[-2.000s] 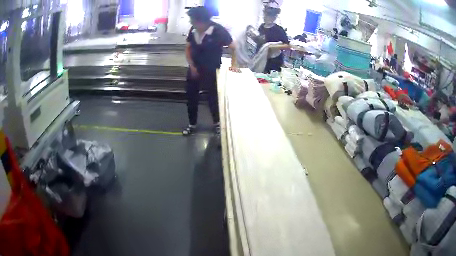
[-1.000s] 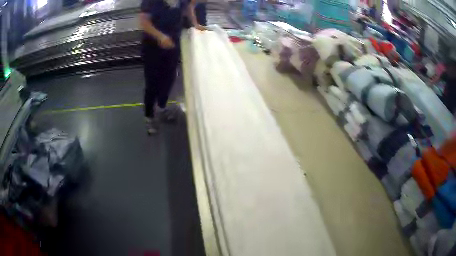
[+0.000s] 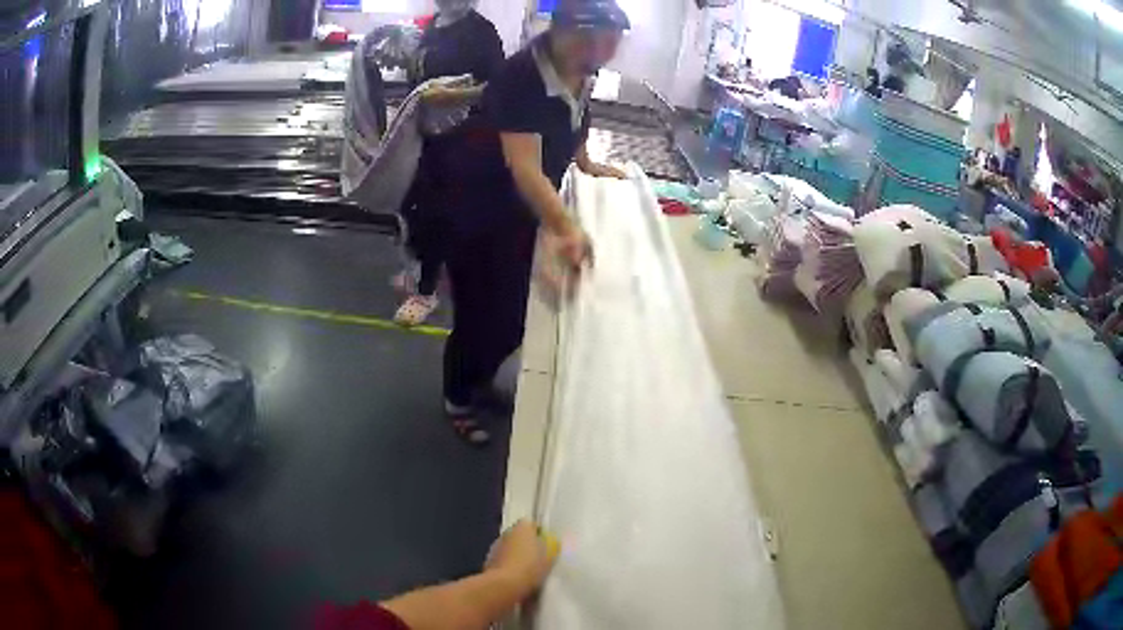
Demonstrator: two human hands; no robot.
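Observation:
A long white curtain panel (image 3: 653, 431) lies folded to a flat strip along the left side of the beige table (image 3: 825, 492). My left hand (image 3: 523, 556) reaches in from the bottom, with a yellow finger cot at a fingertip, and rests at the panel's left edge. Whether its fingers grip the cloth is hard to tell. My right hand is not in view. A person (image 3: 536, 160) stands at the table's left side, one hand at the panel's far end and the other over its left edge.
Strapped curtain bundles (image 3: 1004, 394) line the table's right side, with stacked pink bundles (image 3: 819, 252) farther back. A second person (image 3: 431, 135) carries grey-lilac cloth (image 3: 379, 148). A pale machine (image 3: 62, 265) and grey plastic bags (image 3: 185, 400) stand left.
My left hand has come into view at the panel's edge. The person at the table has come nearer and leans over the panel. The second person has moved left behind them, carrying the cloth.

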